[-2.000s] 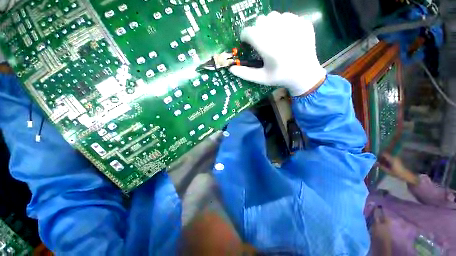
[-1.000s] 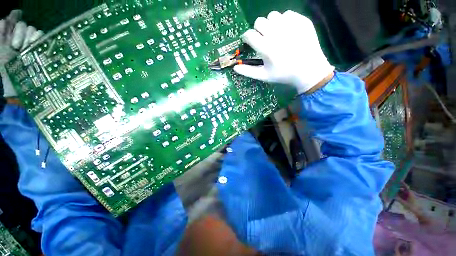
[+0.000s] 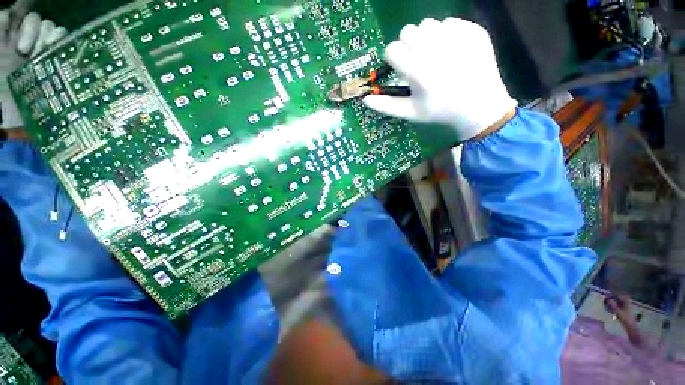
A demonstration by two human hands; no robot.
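A large green printed circuit board lies tilted in front of me, solder pads up, with a bright glare band across it. My right hand, in a white glove, is shut on cutters with silver jaws and orange and black grips. The jaws are over the right part of the board; whether they touch it I cannot tell. My left hand, also gloved, is at the board's upper left edge, partly cut off by the picture's edge. Its fingers are partly hidden, so its hold on the board is unclear.
An orange-brown wooden frame with a green board stands at the right. Another green board shows at the lower left corner. Two thin dark wires with white ends hang beside the board's left edge. Part of a person in pink is at the lower right.
Since two seconds ago, the board sits lower in view and my left hand has come into view. My right hand with the cutters has shifted slightly right.
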